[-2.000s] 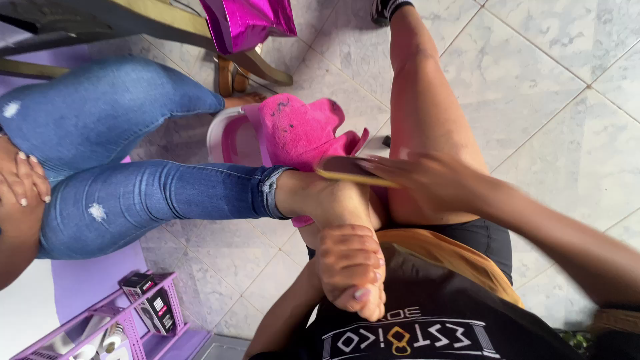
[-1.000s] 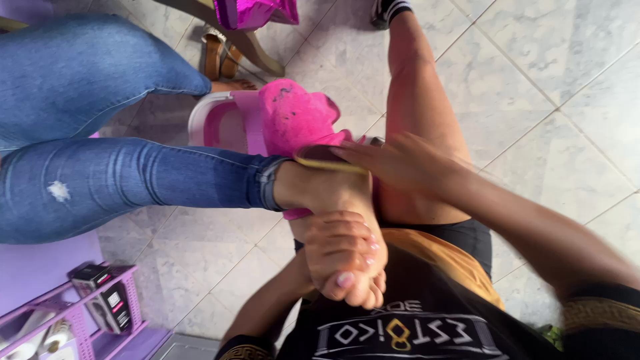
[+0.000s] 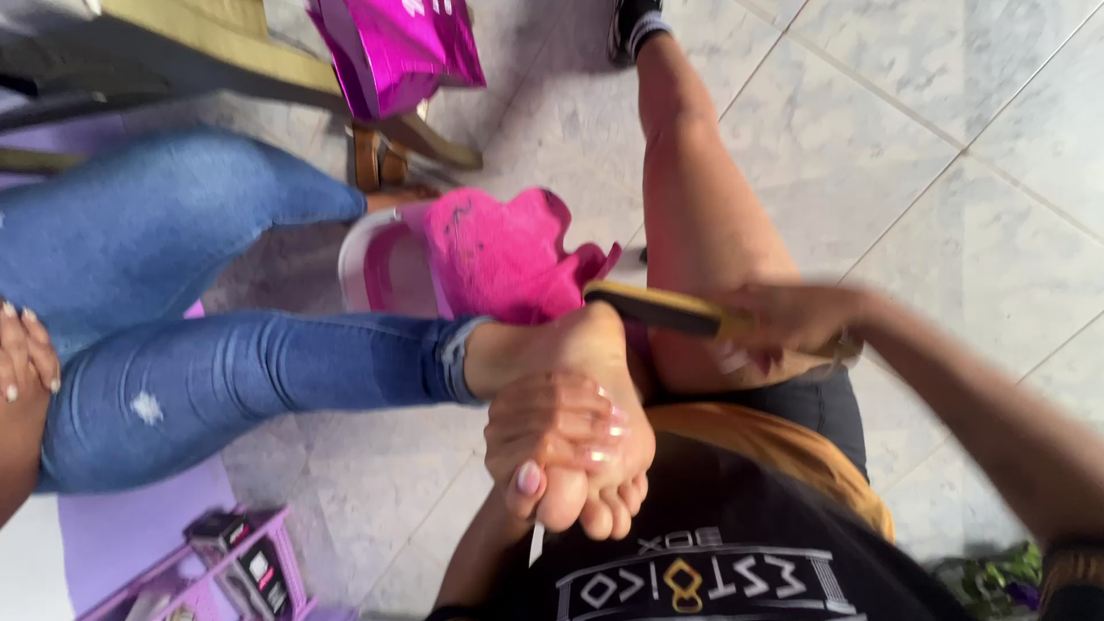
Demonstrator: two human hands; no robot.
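My left hand (image 3: 552, 427) is wrapped around the front of another person's bare foot (image 3: 634, 431), with my fingers over the sole near the toes. The foot is held sole up above my lap. In my right hand (image 3: 780, 323), blurred, is the handle of a foot file (image 3: 660, 310) with a dark face and yellow edges. The file's far end is at the heel. Behind the heel, a bright pink towel (image 3: 496, 250) hangs over a white and pink plastic basin (image 3: 354, 267). The other person's leg is in blue jeans (image 3: 285, 358).
A purple basket (image 3: 297, 565) with small boxes stands at lower left. A shiny magenta bag (image 3: 401, 52) is near a curved wooden furniture leg (image 3: 431, 142) at the top. A brown sandal (image 3: 366, 159) lies on the tiled floor (image 3: 906, 198). Green leaves (image 3: 1000, 573) show at lower right.
My right hand and the file have moved to the right; the file lay across the heel before and now only its far end is there. My left hand has kept hold of the foot.
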